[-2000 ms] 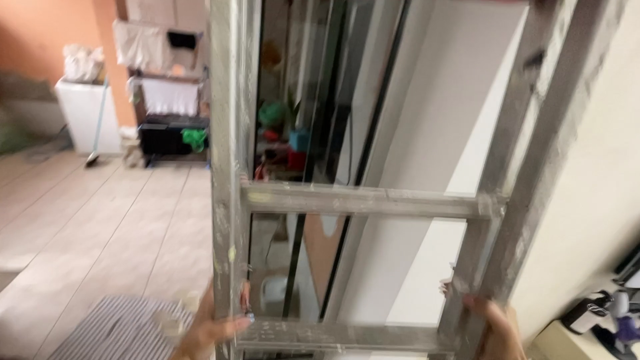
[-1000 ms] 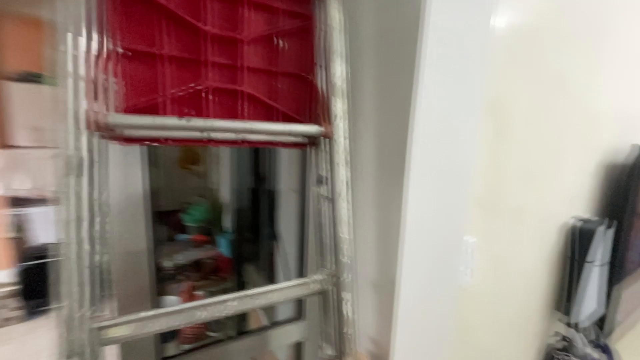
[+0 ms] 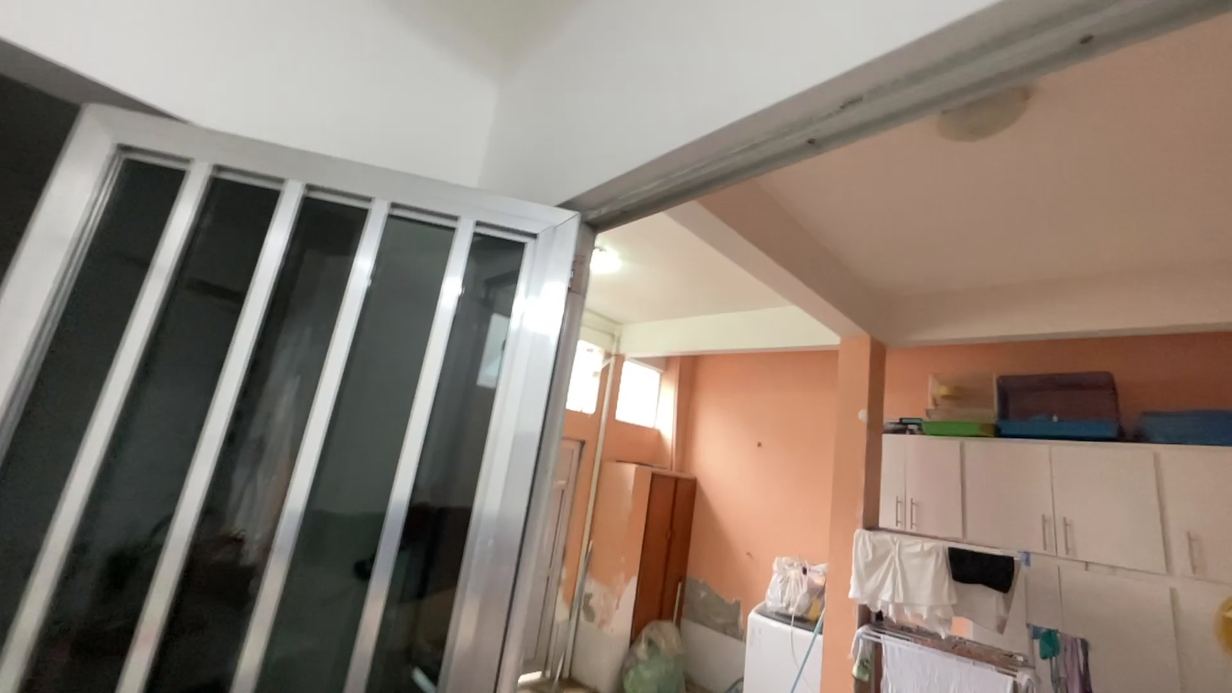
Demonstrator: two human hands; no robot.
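Neither my left hand nor my right hand shows in the head view now, and what they hold cannot be seen. The ladder is also out of sight. A metal-framed door (image 3: 553, 318) with dark glass and several slanting metal bars (image 3: 322, 452) stands ajar at the left. Its top corner is close to the metal door frame's upper rail (image 3: 808, 125), which runs up to the right.
Beyond the doorway are an orange pillar (image 3: 855, 462), a clothes rack with laundry (image 3: 905, 577), a white appliance (image 3: 782, 650), a brown wooden cabinet (image 3: 664, 549) and white wall cupboards (image 3: 1107, 500) with plastic bins (image 3: 1057, 404) on top. A ceiling lamp (image 3: 984, 114) hangs overhead.
The view has swung up toward the ceiling and door top. The metal ladder, seen in both earlier frames, and both hands, seen on its rails two seconds ago, are now out of view.
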